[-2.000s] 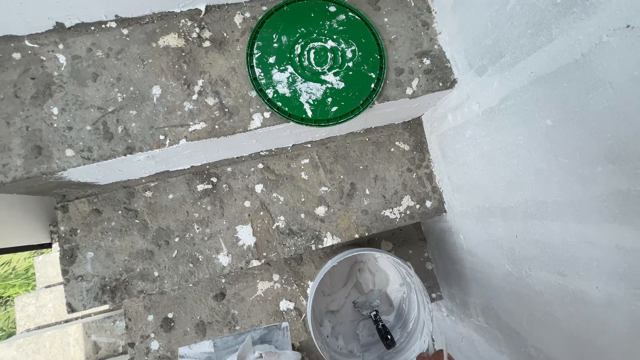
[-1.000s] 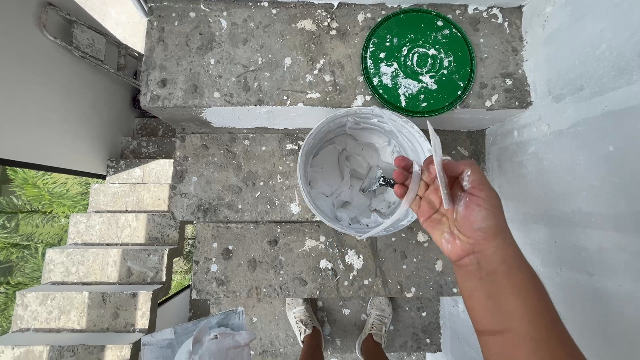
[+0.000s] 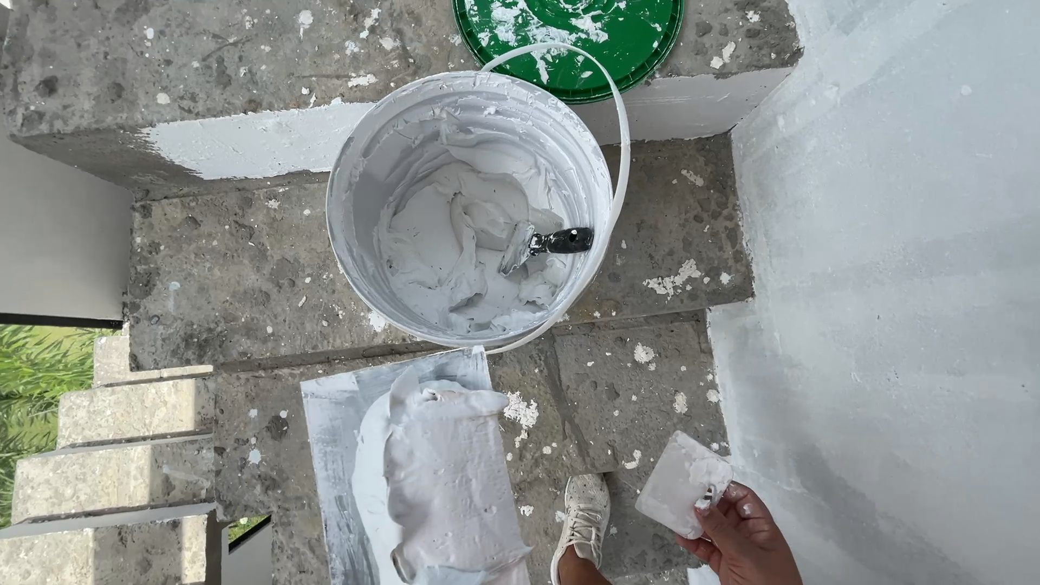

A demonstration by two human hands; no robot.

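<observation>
My right hand (image 3: 743, 532) grips a small flat white plastic spreader (image 3: 682, 483) smeared with putty, at the lower right. A large white bucket (image 3: 345, 203) of pale putty (image 3: 435, 231) stands on a concrete step, its handle raised around the right side. In it lies a putty knife (image 3: 556, 241) with a black handle. Below the bucket is a flat putty-smeared board (image 3: 329, 455) bearing a thick mound of putty and a wide putty-coated piece (image 3: 455, 479). My left hand is not visible.
A green bucket lid (image 3: 569, 49) spattered with white lies on the upper step. Splattered concrete steps (image 3: 227, 276) run across the view. A pale plastered wall (image 3: 894, 244) rises at the right. More stair treads (image 3: 122, 414) descend at the left. My shoe (image 3: 583, 516) shows below.
My right hand with the spreader has moved from beside the bucket down to the lower right. The putty-laden board now shows more fully. The view has shifted.
</observation>
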